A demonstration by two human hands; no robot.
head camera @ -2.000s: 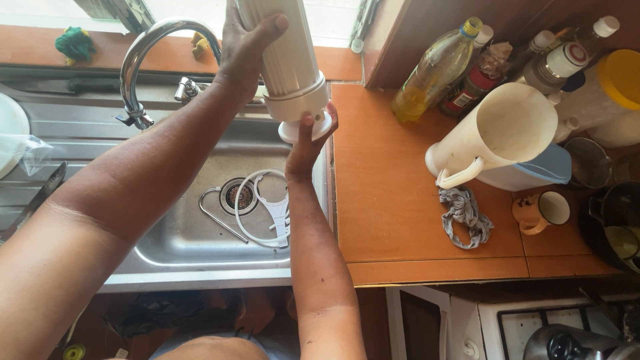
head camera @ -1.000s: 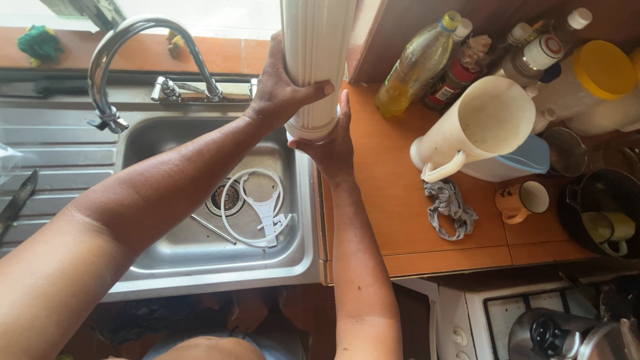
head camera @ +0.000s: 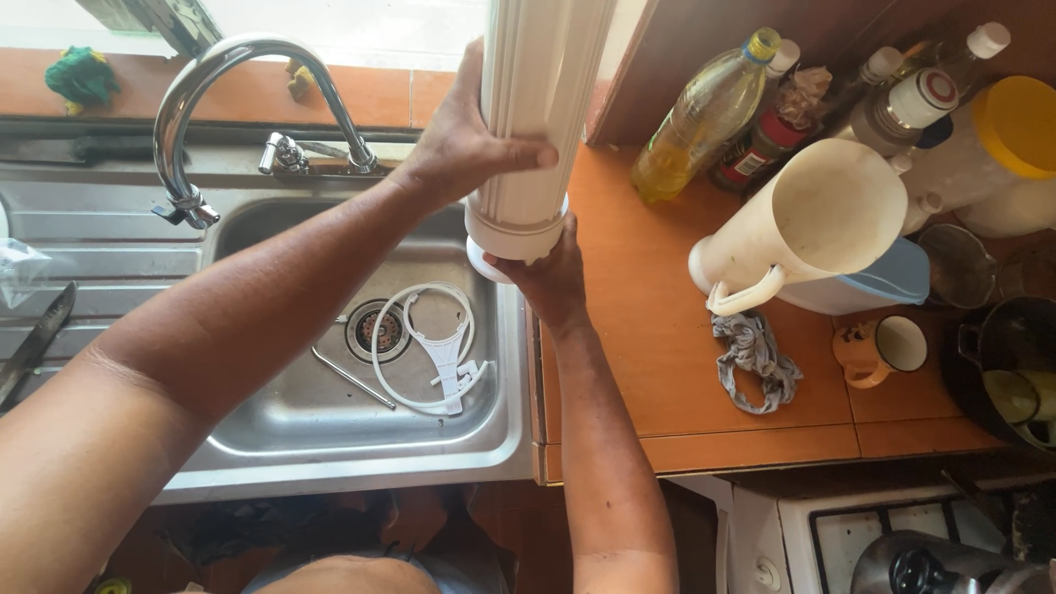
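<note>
A white plastic cylindrical housing, probably a water filter [head camera: 536, 107], stands upright between my hands above the sink's right edge, its top out of view. My left hand [head camera: 478, 136] grips its ribbed side, thumb across the front. Lower down, my right hand [head camera: 549, 276] holds the round white base from below and the right. Beneath them in the steel sink [head camera: 280, 412] lie a coiled white tube [head camera: 377, 363], a white plastic housing wrench [head camera: 445, 355] and a thin metal tube [head camera: 355, 379] near the drain [head camera: 378, 330].
A chrome faucet [head camera: 173, 124] arches left of my hands. On the orange tiled counter [head camera: 619, 346] are an oil bottle [head camera: 701, 115], a cream pitcher [head camera: 800, 223], a grey cloth [head camera: 755, 363] and an orange mug [head camera: 883, 351]. A knife [head camera: 37, 338] lies on the drainboard; a stove [head camera: 800, 511] is lower right.
Both hands have kept hold of the white housing, which was tilted two seconds ago and now stands more upright. The view has shifted somewhat.
</note>
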